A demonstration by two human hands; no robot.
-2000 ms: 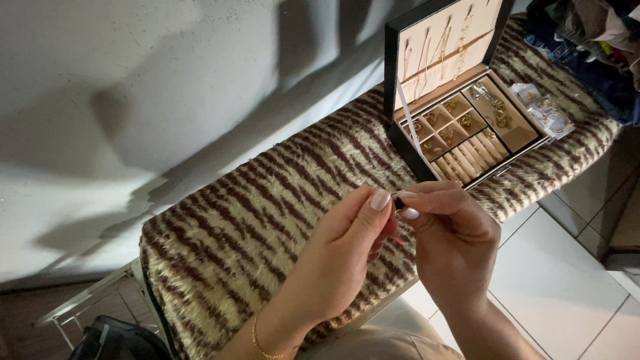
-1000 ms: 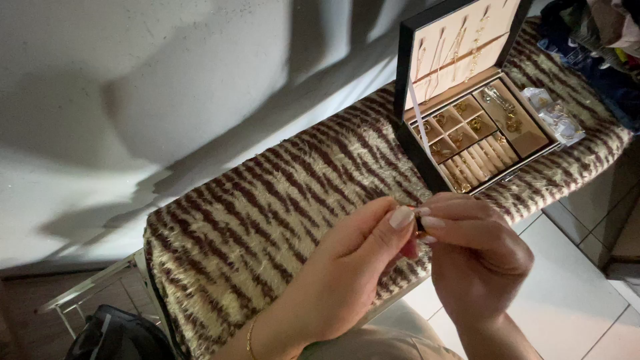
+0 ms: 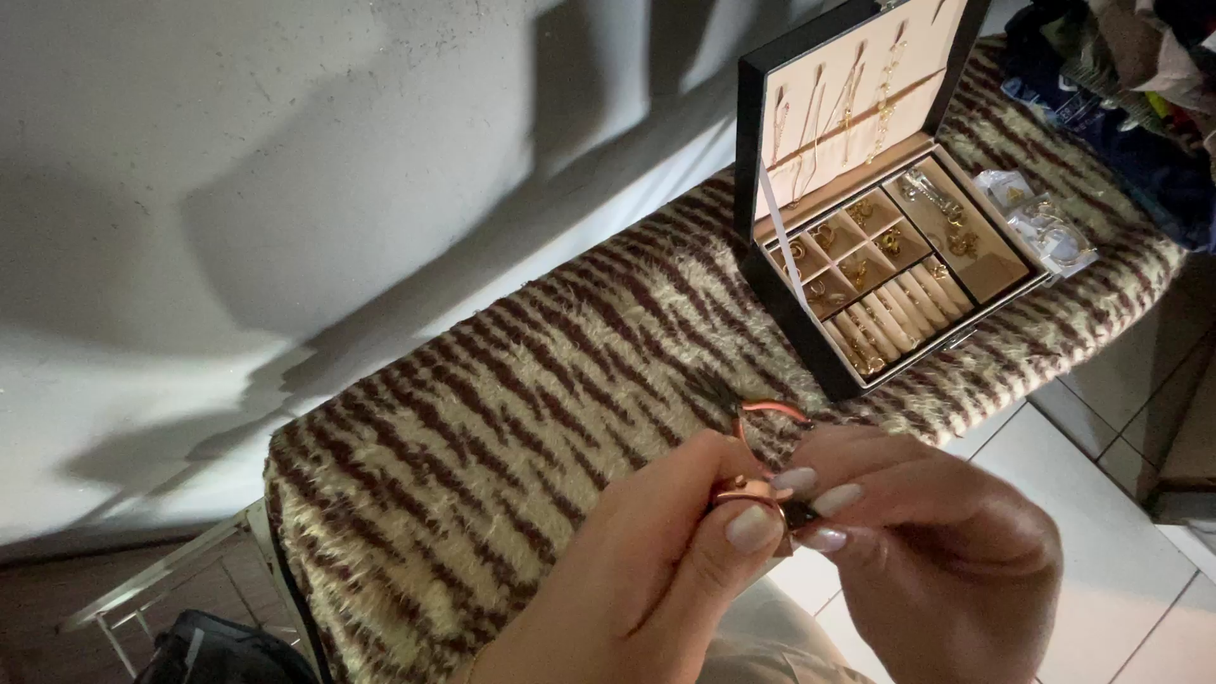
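My left hand (image 3: 665, 560) holds a small rose-gold-coloured metal piece (image 3: 755, 494), curved like a ring or watch case, between thumb and fingers. The fingertips of my right hand (image 3: 936, 537) pinch a small dark part (image 3: 798, 515) at its right side; what that part is cannot be told. Just beyond my hands, pliers with orange handles (image 3: 774, 408) and dark jaws lie on the striped plush cover. Farther back stands an open black jewellery box (image 3: 798, 337), with necklaces (image 3: 848, 95) hanging in its lid and rings and other gold-coloured pieces in its compartments.
A striped plush cover (image 3: 456, 418) lies over the bench along a pale wall (image 3: 285, 190). Small clear plastic bags (image 3: 1054, 233) sit right of the box, and piled clothes (image 3: 1121, 104) lie at the far end. A dark bag (image 3: 218, 651) is at the lower left, beside a metal rack (image 3: 161, 579).
The rose-gold-coloured piece now shows between my fingers. The orange-handled pliers, not visible in the earlier frames, now show beyond my hands.
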